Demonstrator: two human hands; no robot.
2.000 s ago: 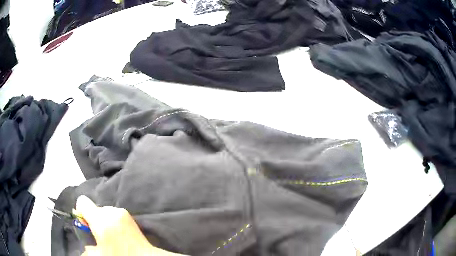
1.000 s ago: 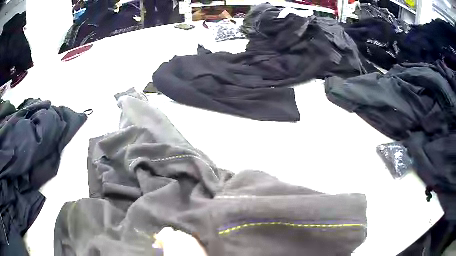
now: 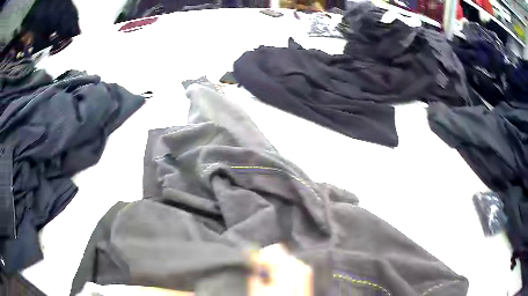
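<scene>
A dark grey garment [image 3: 243,214] lies crumpled in front of me, with yellow dashed seams and one narrow part reaching away from me. My right hand [image 3: 281,270] is at the bottom centre, blurred and cut off by the edge, over the garment's near part. Whether it holds cloth or a tool cannot be told. A pale strip at the bottom left edge looks like part of my left hand [image 3: 136,290]; its fingers are not clear. No snips can be made out.
A dark garment heap [image 3: 52,133] lies at left. A black garment [image 3: 324,87] lies at the far side, and more dark clothing [image 3: 492,139] at right. A small clear plastic bag [image 3: 490,213] is by the right table edge. The white table [image 3: 191,49] curves away; shelves stand behind.
The view has shifted, and the left heap shows more. The garment's near part is refolded. My right hand, earlier at the lower left with blue-handled snips, is now at the bottom centre.
</scene>
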